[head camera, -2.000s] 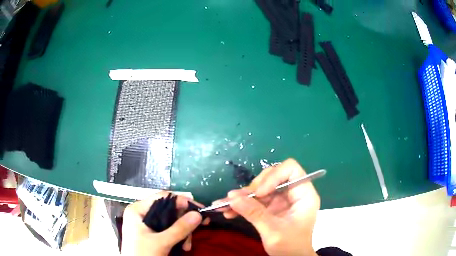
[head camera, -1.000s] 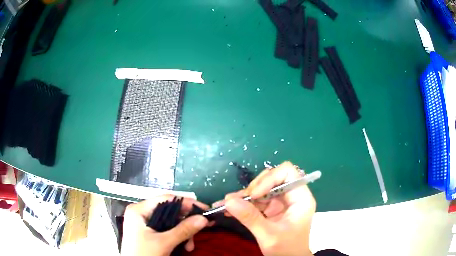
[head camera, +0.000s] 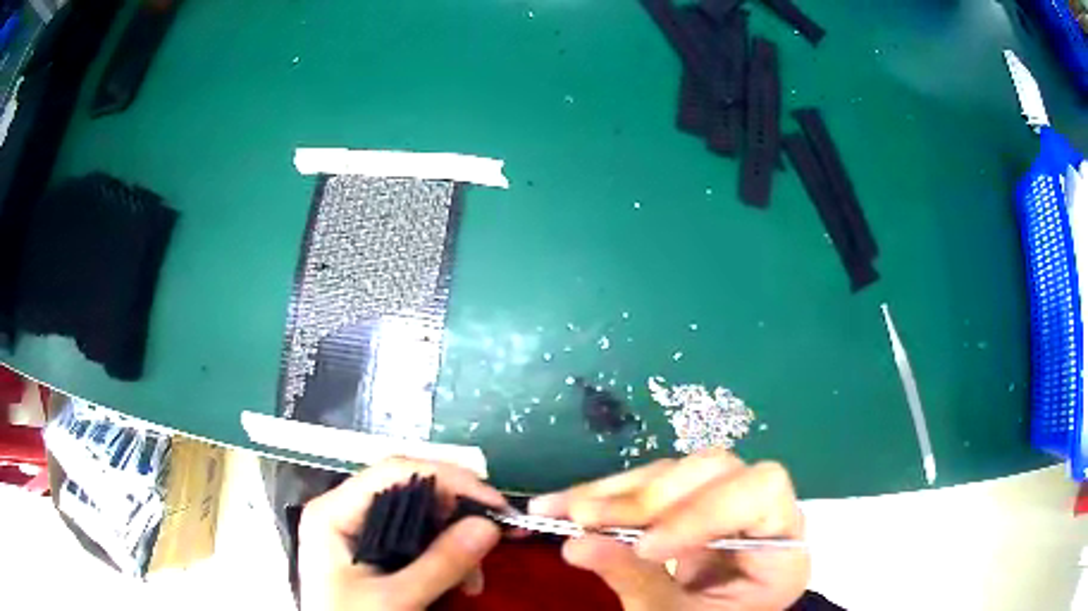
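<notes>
My left hand (head camera: 400, 537) is at the bottom centre and holds a fanned bunch of black straps (head camera: 397, 522), one pinched between thumb and fingers. My right hand (head camera: 698, 525) holds slim silver tweezers (head camera: 597, 530) nearly level, their tip at the pinched strap. Whether the tip holds a part is too small to tell. A heap of tiny silver parts (head camera: 706, 415) lies on the green tabletop just beyond my right hand, with loose grains to its left. A small dark clump (head camera: 606, 408) lies beside the heap.
A rectangle of speckled rows (head camera: 379, 245) is held by white tape (head camera: 400, 165) at both ends. Stacked black straps (head camera: 96, 275) lie left. Loose black straps (head camera: 764, 125) lie at upper right. A thin silver sliver (head camera: 909, 394) and a blue basket (head camera: 1055, 310) are at right.
My right hand has moved slightly right and down, and the tweezers lie flatter. The silver heap has come into fuller view. The table view has shifted a little to the right.
</notes>
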